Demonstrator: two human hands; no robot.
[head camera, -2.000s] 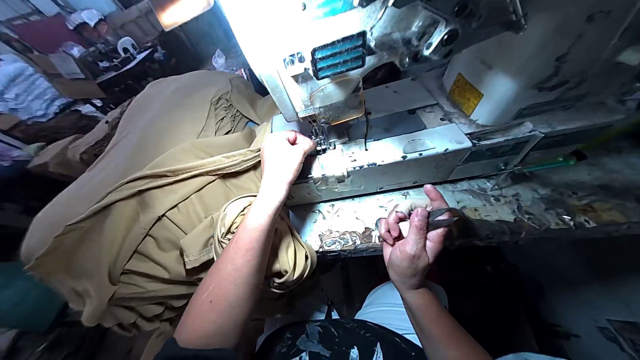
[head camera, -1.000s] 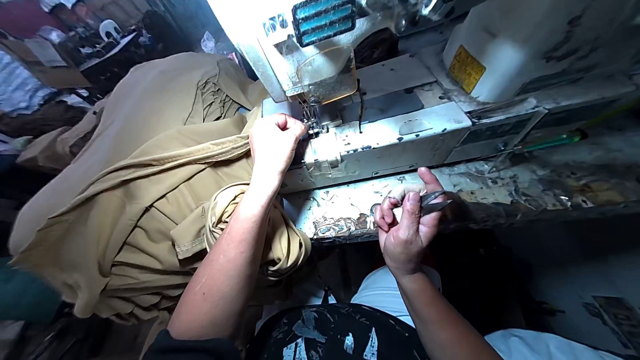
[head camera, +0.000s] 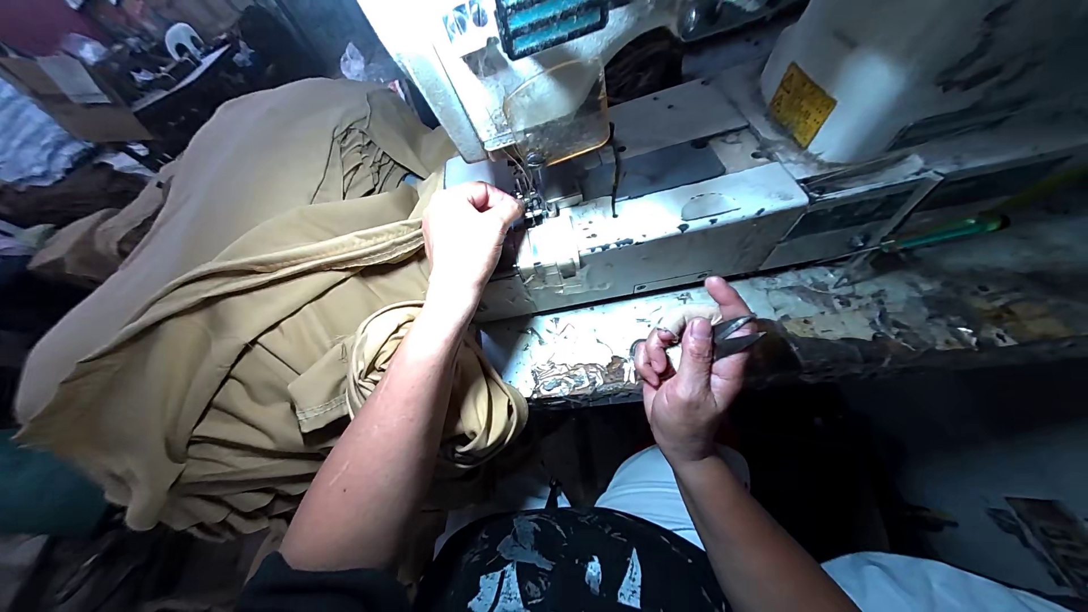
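My left hand (head camera: 469, 234) grips the seam edge of a large tan fabric garment (head camera: 280, 263), close to the needle and presser foot (head camera: 534, 204) of an industrial sewing machine (head camera: 680, 229). The garment lies heaped to the left, with a coiled roll of the same cloth beside my left forearm. In front of the machine, my right hand (head camera: 693, 365) is held palm up around small metal thread snips (head camera: 738, 334), their points towards the right. Its index finger is extended. The snips' handle is mostly hidden by the fingers.
A worn table edge (head camera: 578, 361) with flaking paint and scraps runs before the machine bed. On the right lies a green-handled screwdriver (head camera: 952, 231). A cardboard box (head camera: 76, 98) and cluttered worktable stand at the upper left. A clear guard hangs over the needle.
The view has shifted somewhat. My left hand stays on the cloth near the needle, and my right hand keeps the snips in front of the machine.
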